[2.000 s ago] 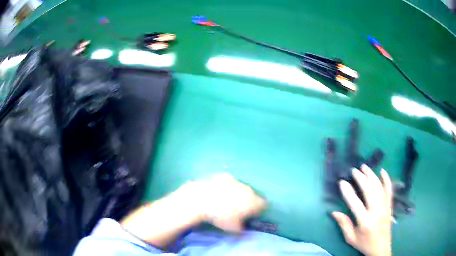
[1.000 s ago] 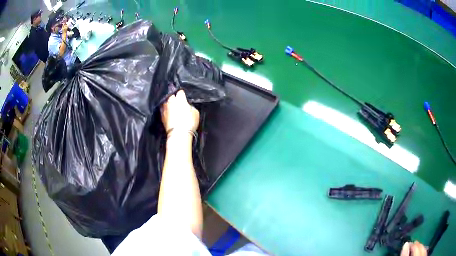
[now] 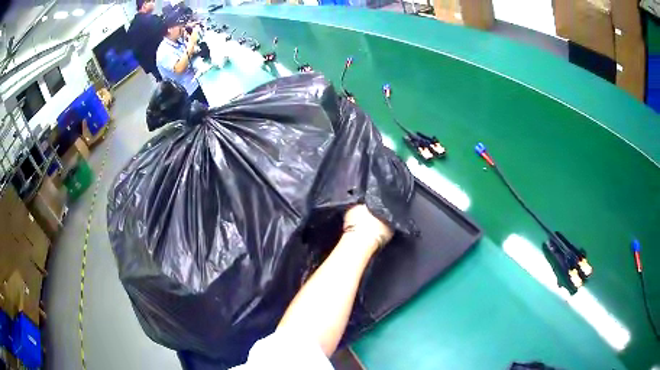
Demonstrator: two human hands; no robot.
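Note:
A large shiny black plastic bag, knotted at its upper left, sits on a flat black tray. My left hand is at the torn opening in the bag's side; its fingers are partly hidden inside, so I cannot tell what they hold. My right hand is out of the picture. Black plastic housings are cut off by the bottom edge. On the dark green belt lie cable assemblies with blue and red tips; the nearest whole one ends in two black housings with bright tips.
The lighter green work surface lies right of the tray. Two people are at the far upper left. Blue bins and cartons stand at left beyond the floor. More cartons stand behind the belt.
The view has swung left and up, so the bag sits further right and the pile of housings has mostly left the picture. My right hand has gone out of view. My left hand remains at the bag's opening.

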